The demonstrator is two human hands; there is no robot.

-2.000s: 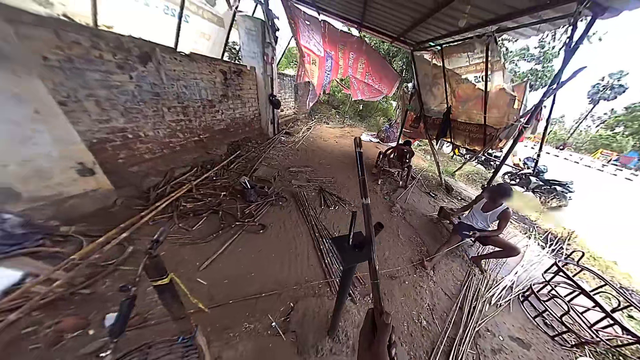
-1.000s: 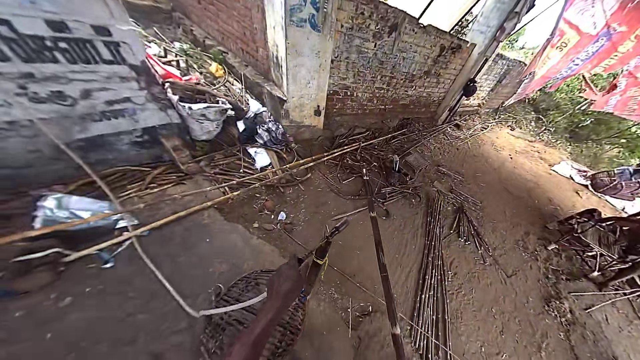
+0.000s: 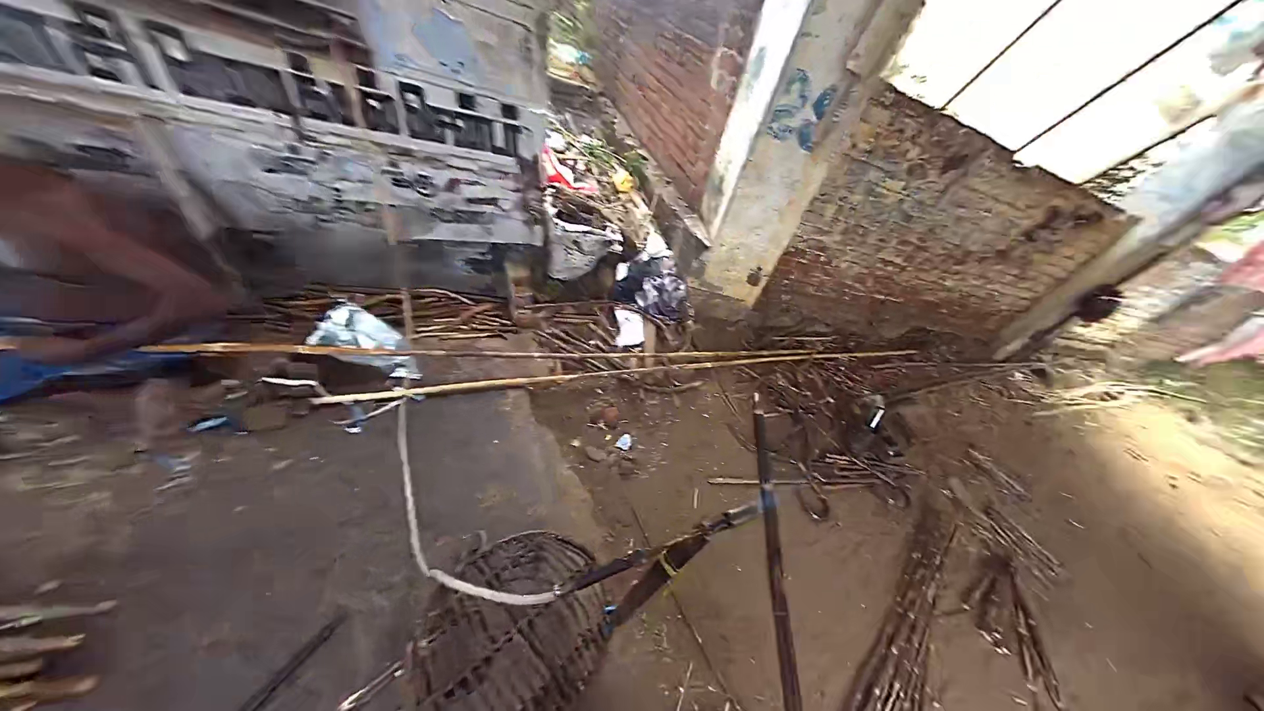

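Observation:
Neither of my hands shows in the head view. A long dark pole [image 3: 775, 573] rises from the bottom edge right of centre; what holds its lower end is out of frame. Behind it, or against it, ends a dark slim tube [image 3: 726, 520] fed by a pale hose [image 3: 410, 504]; a small bluish patch lies where they meet. Below the tube leans a dark wooden post [image 3: 657, 583] with a yellow tie. A round woven basket [image 3: 513, 632] stands at the bottom, left of the post.
Two long light canes [image 3: 592, 373] cross the scene before a brick wall [image 3: 889, 217]. Bundles of thin sticks [image 3: 908, 612] lie on the ground at right. At far left is a blurred person [image 3: 109, 257] near blue cloth. A crumpled plastic sheet [image 3: 355, 331] lies near the canes.
The view has swung far to the left. A hand on the pole two seconds ago, and an arm near the wooden post one second ago, are out of view now.

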